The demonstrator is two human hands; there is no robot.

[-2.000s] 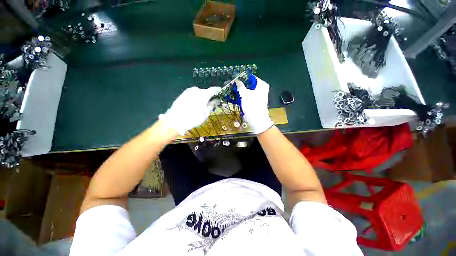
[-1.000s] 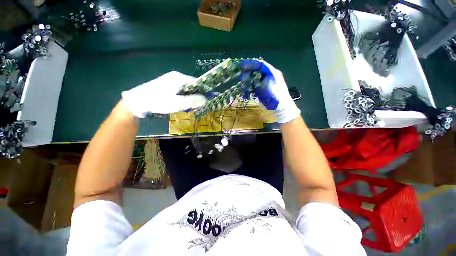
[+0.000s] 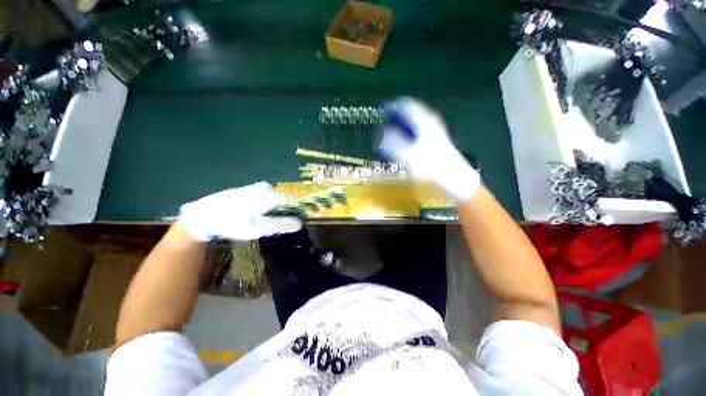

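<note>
My left hand point(image 3: 236, 213), in a white glove, holds a green wired board piece point(image 3: 329, 199) at the bench's front edge, over the left end of the yellow strip point(image 3: 387, 199). Dark wires with shiny round ends hang below it. My right hand point(image 3: 414, 139), gloved with blue fingertips, is blurred, at the right end of a green PCB row point(image 3: 350, 116); whether it touches the row cannot be told. Pale rail strips point(image 3: 333, 155) and a row with silvery parts point(image 3: 360, 171) lie behind the yellow strip.
White trays with wired board bundles stand at left point(image 3: 91, 147) and right point(image 3: 519, 131). A small open carton point(image 3: 356, 46) sits at the back of the green bench mat. Red stools point(image 3: 619, 348) and brown cartons point(image 3: 116, 290) are below the bench.
My hands have moved apart. My left hand has come down to the front edge with a board piece; my right hand has let go of the panel. Pale strips now show behind the yellow strip.
</note>
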